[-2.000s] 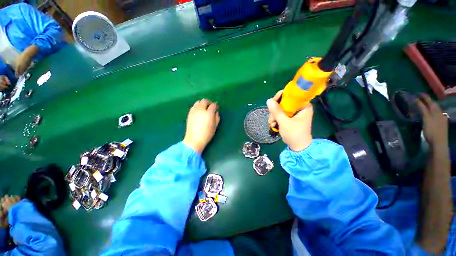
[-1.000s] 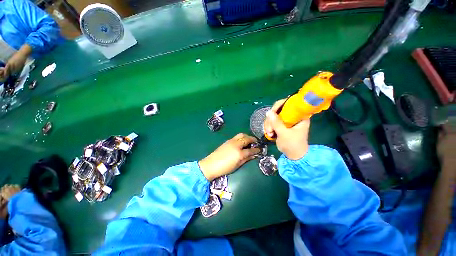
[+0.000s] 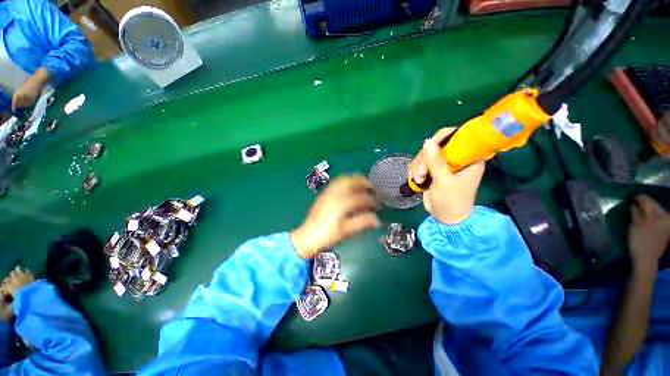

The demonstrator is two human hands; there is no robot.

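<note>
My right hand (image 3: 449, 178) is shut on the yellow-orange electric screwdriver (image 3: 494, 132); its dark tip is over the grey speckled disc (image 3: 388, 176). My left hand (image 3: 339, 214) is blurred, left of the disc and above the bench; whether it holds something cannot be told. A silver-black module (image 3: 399, 239) lies below the disc. Another module (image 3: 317, 178) with a white tab lies just beyond my left hand. Two more modules, one upper (image 3: 325, 268) and one lower (image 3: 313, 302), lie beside my left sleeve.
A module pile (image 3: 147, 246) with white tabs lies at left. A single module (image 3: 252, 153) lies on the green belt (image 3: 206, 132). A white fan (image 3: 152, 40) and blue case (image 3: 360, 15) stand at the back. Black boxes (image 3: 536, 228) and other workers' arms (image 3: 638, 257) are at right.
A module now lies left of the disc. My left hand reached the modules below the disc, then moved slightly left; one there no longer shows. The belt module shifted right. The screwdriver tilted lower.
</note>
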